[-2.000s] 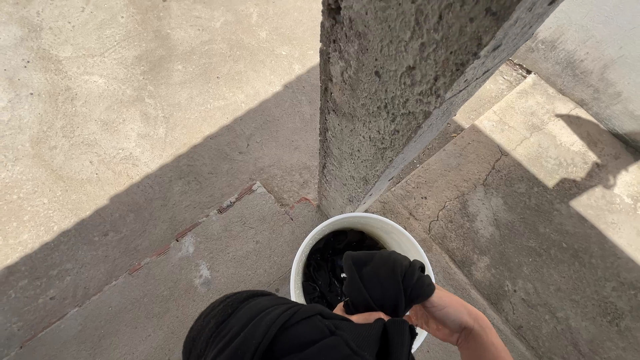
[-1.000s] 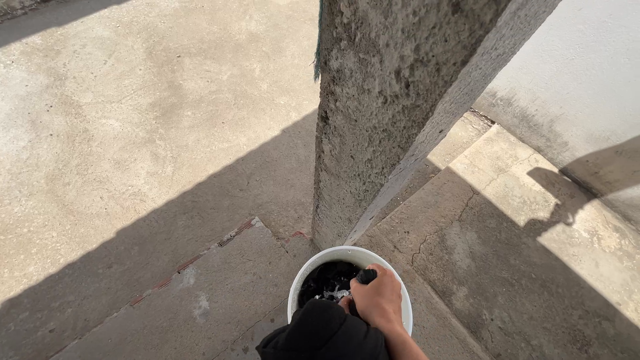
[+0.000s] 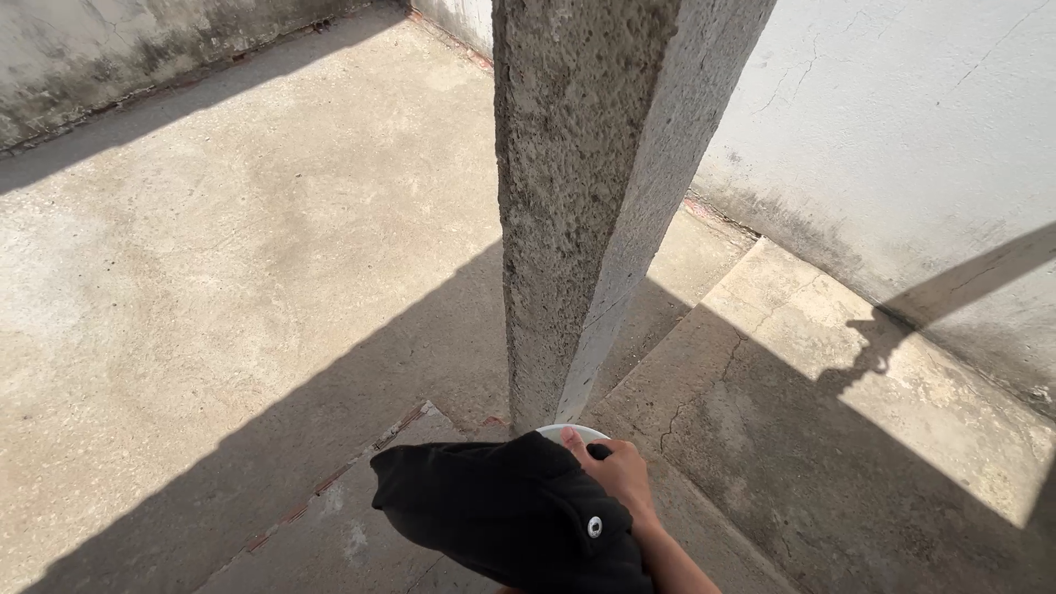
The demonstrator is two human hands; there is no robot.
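A black cloth garment (image 3: 495, 503) with a round metal button or snap hangs bunched at the bottom centre, over the bucket. My right hand (image 3: 615, 474) is closed on a part of this black garment, its thumb pointing up near the bucket's rim. Only the far rim of the white bucket (image 3: 577, 431) shows; the garment hides its inside. My left hand is hidden behind the cloth; just a sliver of skin shows at the bottom edge, so its grip cannot be seen.
A rough concrete pillar (image 3: 569, 206) rises just beyond the bucket. A raised concrete slab (image 3: 742, 412) with cracks lies to the right, below a white wall (image 3: 866, 124). At the left, a broken step edge (image 3: 330, 478) crosses the shaded floor. A stained wall (image 3: 148, 49) stands at the far left.
The black garment has been raised and spread over the bucket, whose dark contents showed earlier. My right hand keeps hold of cloth near the rim. The view has tilted upward.
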